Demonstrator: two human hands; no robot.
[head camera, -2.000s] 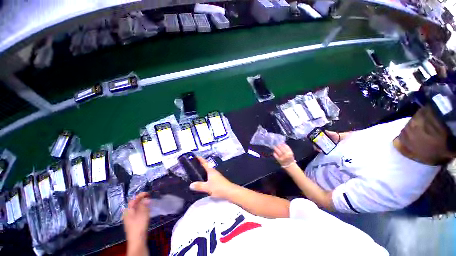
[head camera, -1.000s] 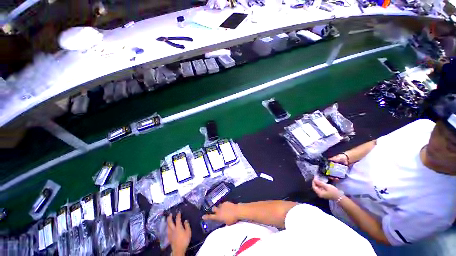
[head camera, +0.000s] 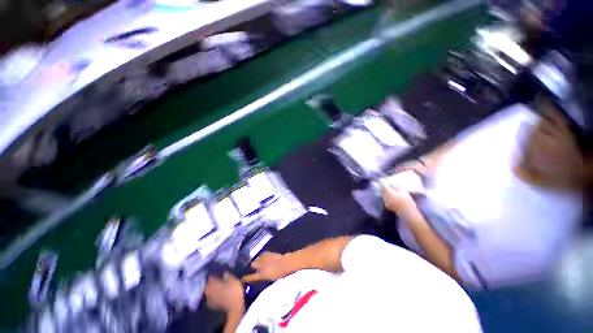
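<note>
The view is blurred. My left hand (head camera: 224, 293) is low in the centre, over the black mat's near edge. My right hand (head camera: 265, 266) reaches in from the right, close beside it. A dark unit with a small light (head camera: 248, 290) lies between the hands, mostly hidden; blur hides whether either hand grips it. An open power bank unit (head camera: 260, 242) lies on bubble bags just beyond my right hand. Open units with white battery packs (head camera: 198, 221) lie in a row beyond it.
More bagged units (head camera: 110, 279) stand at the left. A green conveyor (head camera: 286, 127) with a few units runs behind the mat. A worker in white (head camera: 500, 208) at the right holds a pale unit (head camera: 406, 182) near stacked units (head camera: 367, 146).
The dark unit held by my right hand at first is now low between my hands. An open unit now lies beyond my right hand. The camera view has shifted and blurred.
</note>
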